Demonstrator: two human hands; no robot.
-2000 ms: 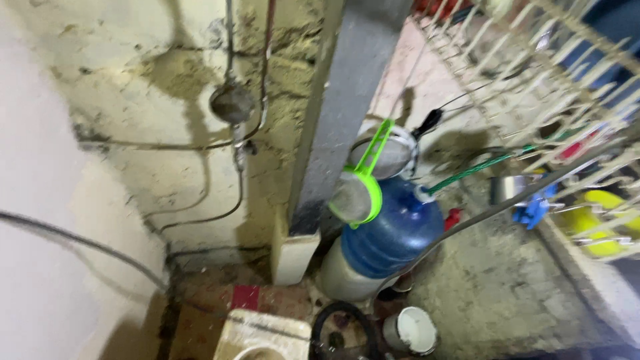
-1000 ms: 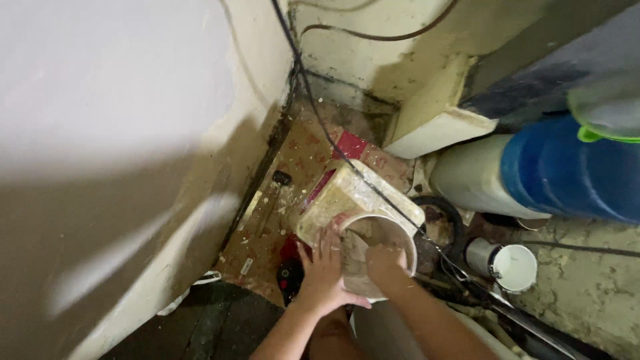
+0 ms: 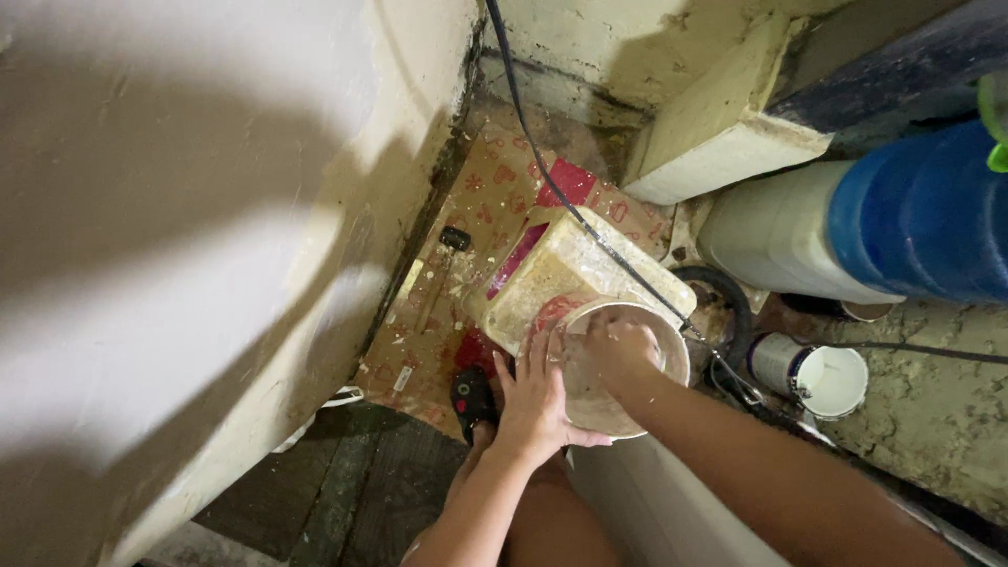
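A round whitish bucket [image 3: 676, 346] stands tilted toward me against a stained cream plastic stool [image 3: 583, 260]. My left hand [image 3: 539, 398] lies spread on the bucket's left side, fingers over the upper left wall and thumb at the lower rim, steadying it. My right hand [image 3: 626, 350] reaches down inside the bucket with its fingers bent; the fingertips are blurred, and whether they hold anything cannot be told. The inside of the bucket is smeared with a pale residue.
Spattered printed cardboard [image 3: 472, 197] covers the floor by the left wall. A black cable [image 3: 543, 161] hangs across the stool. On the right are a small white paint can [image 3: 835, 382], a blue water jug [image 3: 921, 213], a black hose [image 3: 736, 307] and a cream post base [image 3: 717, 150].
Two seconds ago no hands were in view; one second ago both were at the bucket, as now. The view has swung down to the floor since the first frame.
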